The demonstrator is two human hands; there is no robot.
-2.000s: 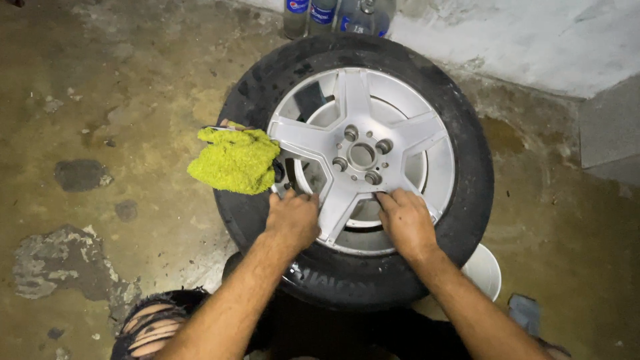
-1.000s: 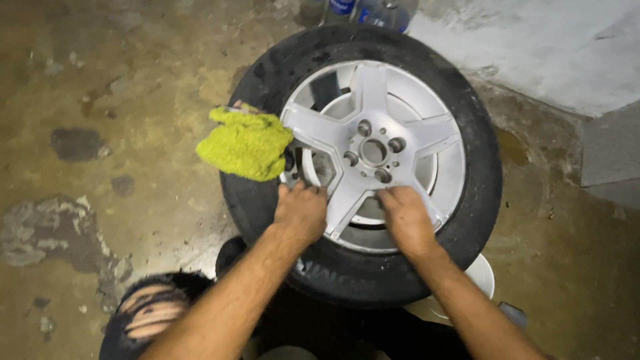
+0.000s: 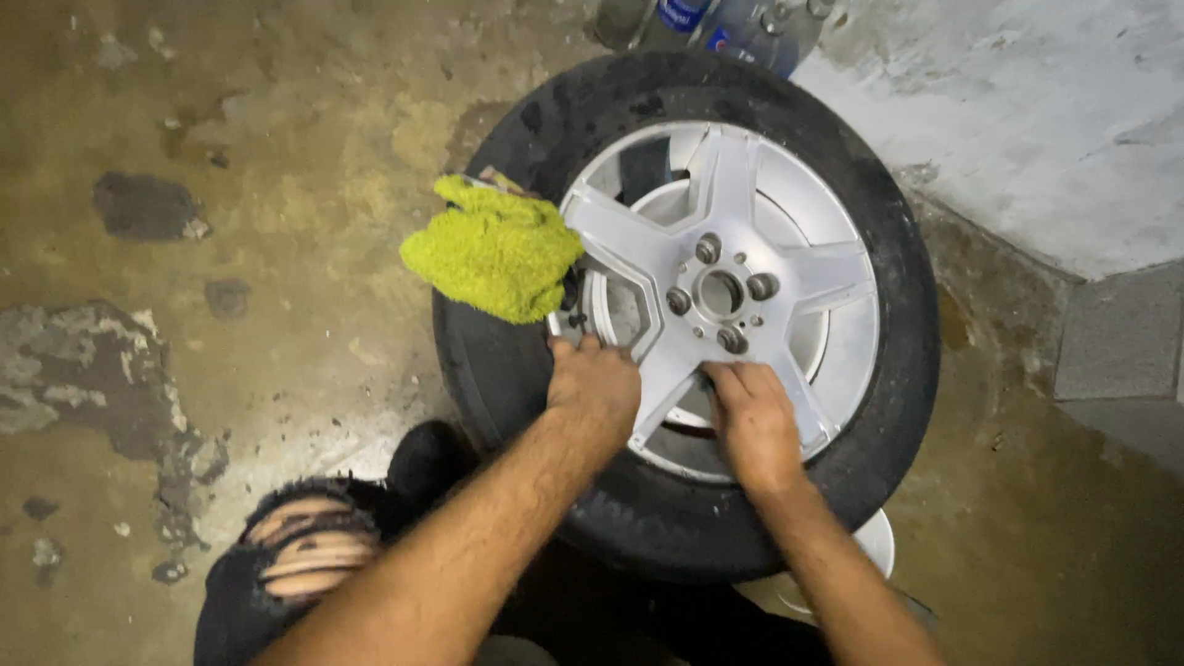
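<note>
A silver five-spoke alloy wheel (image 3: 768, 231) with a black rubber tire (image 3: 897, 324) fills the middle of the head view. My left hand (image 3: 594, 387) is on the lower left of the rim, its fingertips curled into the gap beside a spoke. Just below the lug holes, my right hand (image 3: 754, 416) has its fingers at the inner edge of the lower opening between two spokes. Whether either hand grips a spoke or something small is hidden. A yellow-green microfiber cloth (image 3: 499, 254) lies bunched over the tire's left side and the rim edge.
Bottles with blue labels (image 3: 731, 32) stand behind the tire, near a whitish wall (image 3: 1017, 111). Part of a white bucket (image 3: 874, 541) shows beneath the lower right of the tire. My knee in ripped black trousers (image 3: 231, 573) is at the lower left, over the stained concrete floor (image 3: 305, 139).
My right hand has shifted from the spoke edge slightly inward, toward the wheel's center. My left hand stays at the lower left of the rim. The cloth remains on the tire.
</note>
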